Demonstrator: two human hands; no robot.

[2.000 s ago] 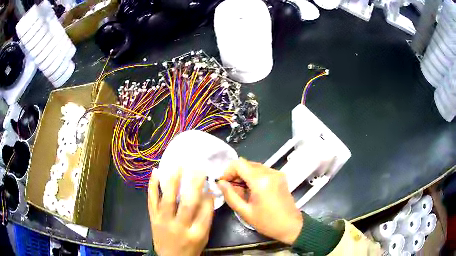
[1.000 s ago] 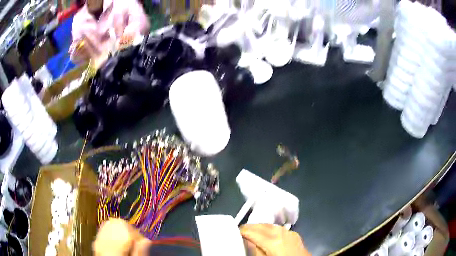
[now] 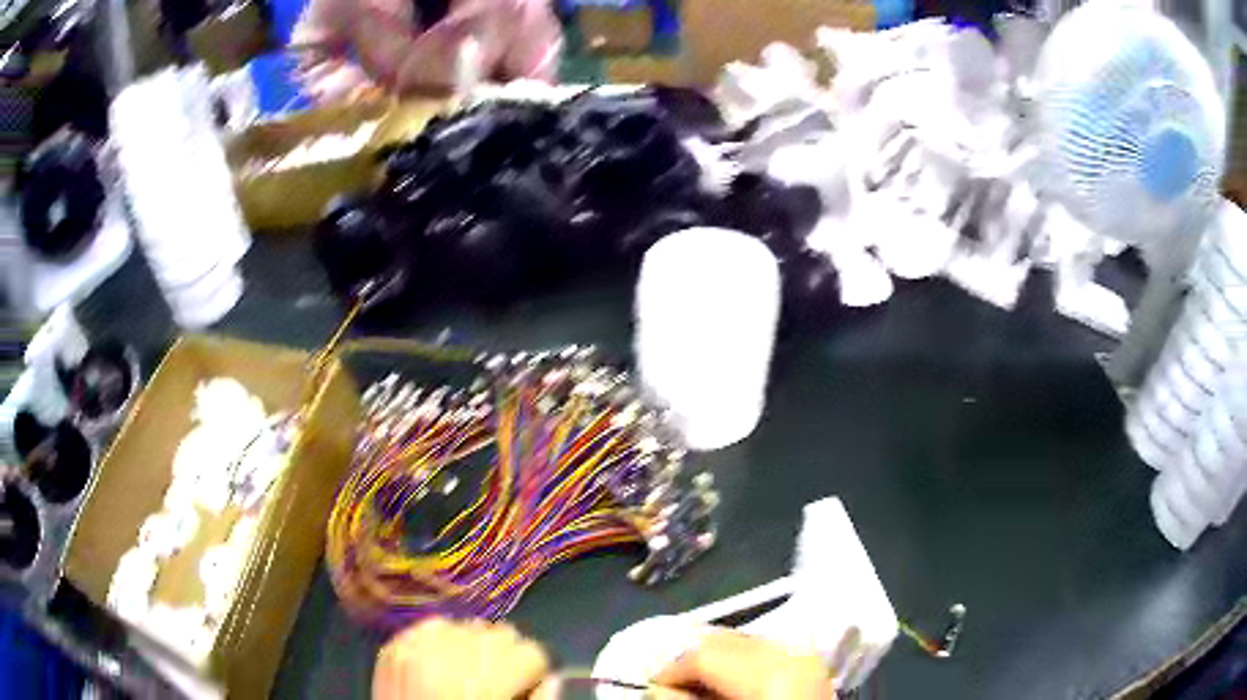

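Observation:
My left hand [image 3: 462,662] is at the bottom edge, cut off by it, with its fingers closed on a thin wire [image 3: 588,680]. My right hand [image 3: 745,667] is to its right, also cut off, at the round end of a white bracket [image 3: 837,581]; the wire runs between the two hands. Whether the right fingers hold the wire or the bracket is unclear. A short lead with a tiny connector [image 3: 946,632] sticks out of the bracket's right side. The looped wire harness bundle [image 3: 527,513] lies just beyond my left hand.
An open carton [image 3: 304,547] of small white collars stands left. A white cylinder [image 3: 708,335] stands behind the harness. Beyond are black shells [image 3: 547,178], piled white brackets [image 3: 903,151], a desk fan [image 3: 1132,116], white stacks [image 3: 1197,383] and a person in pink [image 3: 438,48].
The view has swung and tilted. My hands are low in the frame, with a wire between them. The bracket's angular body and its lead have turned, the lead now pointing right.

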